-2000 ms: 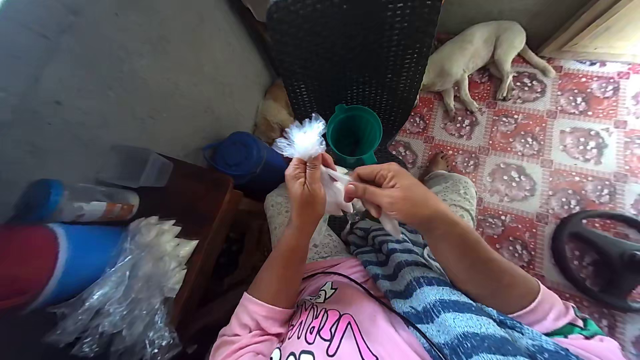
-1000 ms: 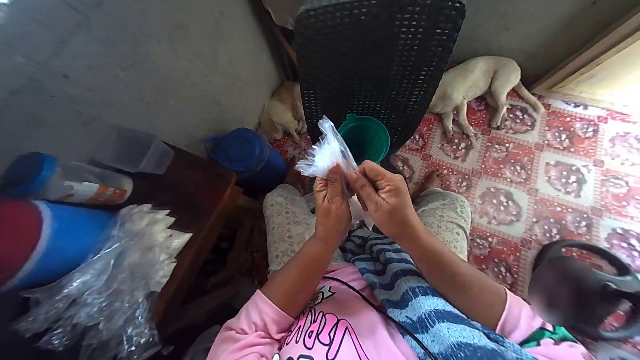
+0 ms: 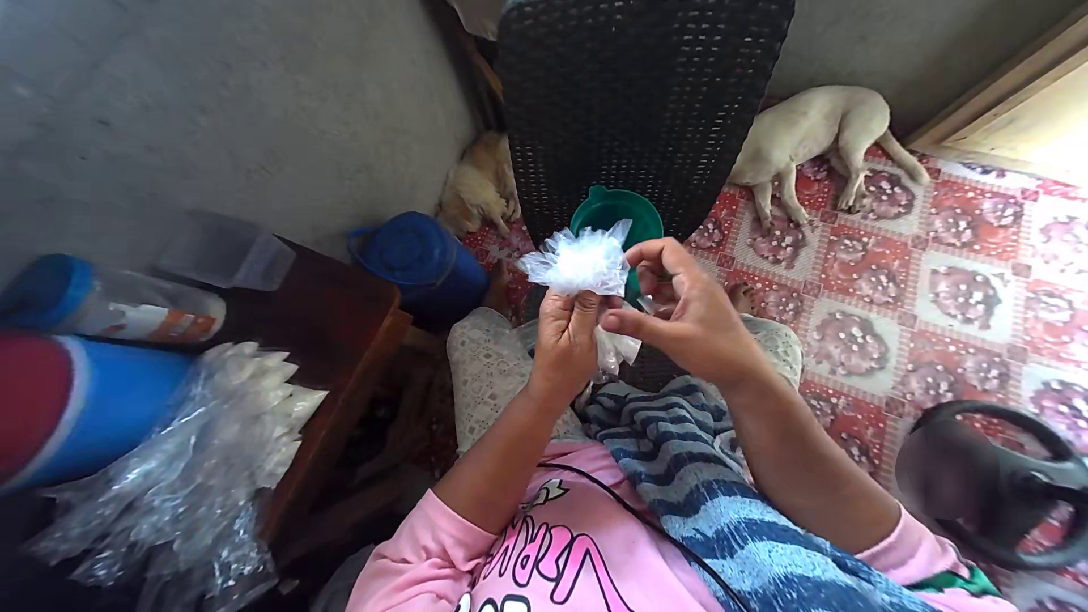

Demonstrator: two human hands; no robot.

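A bunch of clear plastic bags [image 3: 582,259], its ends fanned out, is pinched between the thumb and fingers of my left hand [image 3: 568,340]. Whitish lower parts of the bunch hang below that hand. My right hand [image 3: 671,314] is just right of the bunch, thumb and index finger spread, its other fingers curled; a small bit of plastic shows near them, and whether they hold it is unclear. Behind the bunch stands a green plastic container [image 3: 625,208], partly hidden. At the left, a pile of filled clear plastic bags [image 3: 229,433] lies on the dark wooden table.
The wooden table [image 3: 365,357] also bears a clear plastic box [image 3: 229,255] and a blue-lidded jar [image 3: 144,306]. A blue lidded bucket [image 3: 425,259] stands beyond. A black woven chair [image 3: 637,102] is in front. Two dogs [image 3: 816,136] [image 3: 483,187] lie on the floor; a steering wheel [image 3: 1003,484] is at right.
My right hand, at the bunch with its fingers together a second ago, has moved off to the right and spread its thumb and index finger. My left hand still holds the bunch.
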